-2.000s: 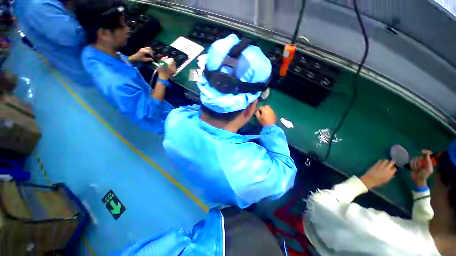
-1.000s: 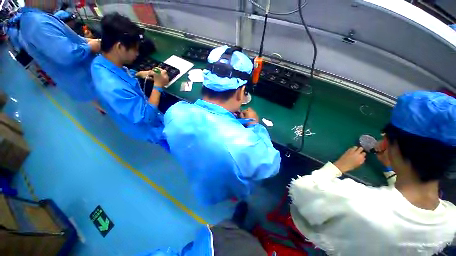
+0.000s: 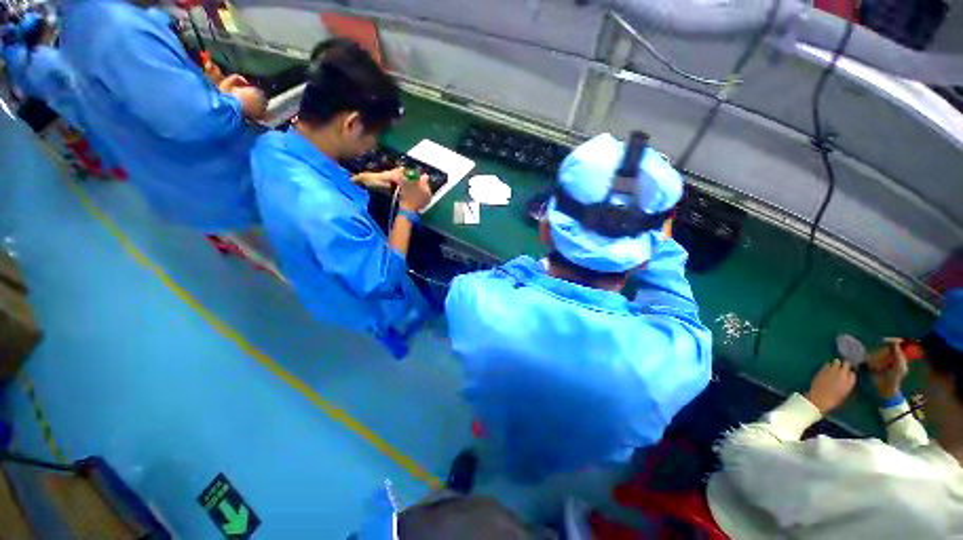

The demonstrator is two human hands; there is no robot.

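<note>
Neither of my hands is in the picture; only a bit of blue sleeve and dark clothing shows at the bottom edge. Nearest in front of me a person in a blue smock and cap [image 3: 586, 359] sits at the green bench [image 3: 787, 285], back to me, hands hidden. A black parts tray [image 3: 705, 227] lies beyond that person. Small white loose parts [image 3: 734, 327] lie scattered on the green mat. At the right a person in a fluffy white top [image 3: 845, 480] holds a round grey dish [image 3: 849, 348] and a partly visible orange tool [image 3: 910, 349].
Another blue-smocked person [image 3: 327, 227] works left with a thin pale cable near a white sheet [image 3: 444, 169]. White paper pieces [image 3: 489, 190] lie beside it. More people sit farther left. Black cords [image 3: 827, 190] hang over the bench. A box [image 3: 79, 501] stands lower left. Red stools [image 3: 660, 506] show below.
The view has shifted, so the seated people at left and centre appear farther right. The centre person has bent forward with an arm raised near the head; the orange screwdriver beyond them is no longer visible.
</note>
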